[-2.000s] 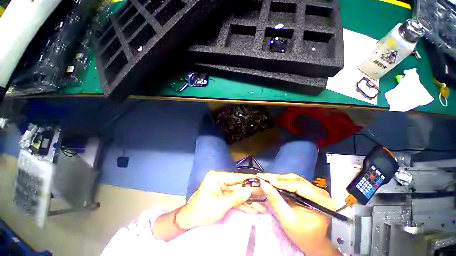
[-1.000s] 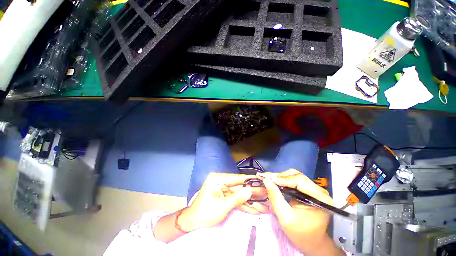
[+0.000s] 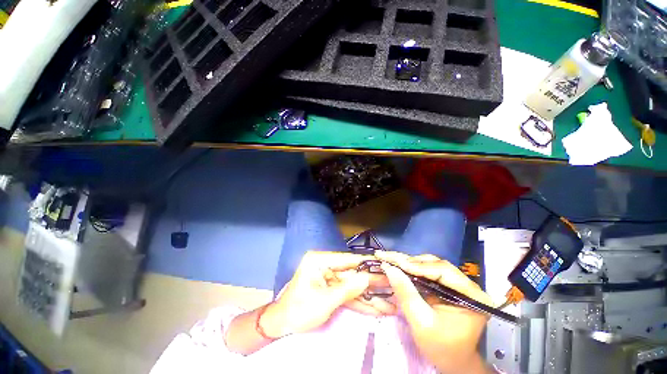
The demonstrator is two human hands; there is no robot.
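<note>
A small dark ring-like housing (image 3: 374, 269) is held over the lap between the fingertips of both hands. My left hand (image 3: 314, 292) grips it from the left. My right hand (image 3: 439, 310) is at its right side and holds a thin dark pen-length tool (image 3: 464, 299), whose rear end points down to the right. The tool's tip is hidden by the fingers at the housing.
Black foam trays (image 3: 417, 95) lie askew on the green bench (image 3: 219, 136). Small housing parts (image 3: 291, 120) lie at its edge. A bottle (image 3: 567, 79), a white wipe (image 3: 596, 137) and a dark frame (image 3: 537, 131) are at right. A handheld meter (image 3: 545, 259) sits on the machine.
The hands stay in the same place, with only slight finger and tool movement at the housing. The view has shifted very slightly.
</note>
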